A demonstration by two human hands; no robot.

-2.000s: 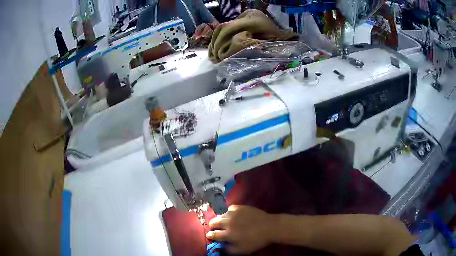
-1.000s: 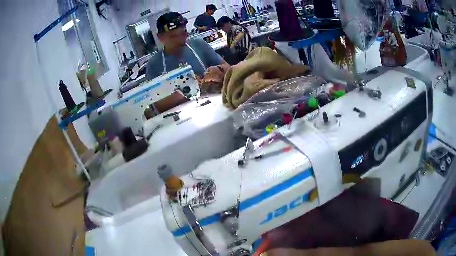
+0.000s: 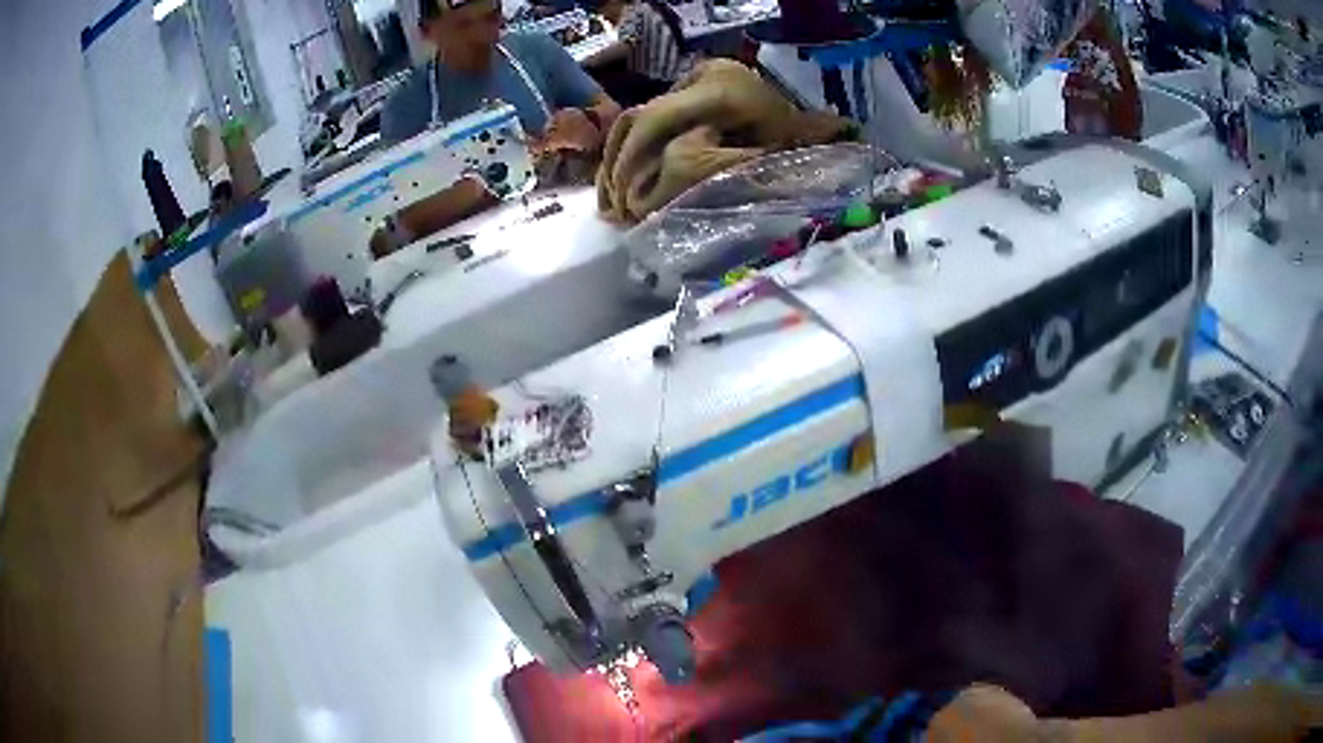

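The JACK sewing machine head (image 3: 726,421) stands across the middle. Maroon fabric (image 3: 871,595) lies under and in front of its arm and runs left beneath the lit needle area (image 3: 624,675), where it looks bright red. My right hand (image 3: 987,714) is at the bottom edge, right of the needle and against the fabric's near side. It is partly cut off and its fingers do not show clearly, so its grip cannot be told. Blue striped material (image 3: 856,721) lies just left of it. My left hand is not in view.
A second white machine (image 3: 392,189) stands behind, with a person (image 3: 493,73) at it. Tan cloth (image 3: 697,138) and thread cones in clear plastic (image 3: 769,203) lie behind the head. A brown board (image 3: 87,537) stands at the left. Clear plastic (image 3: 1233,537) hangs at the right.
The view tilted up, then partly back down. My right hand has moved right, away from beside the needle. More maroon fabric shows spread in front of the arm.
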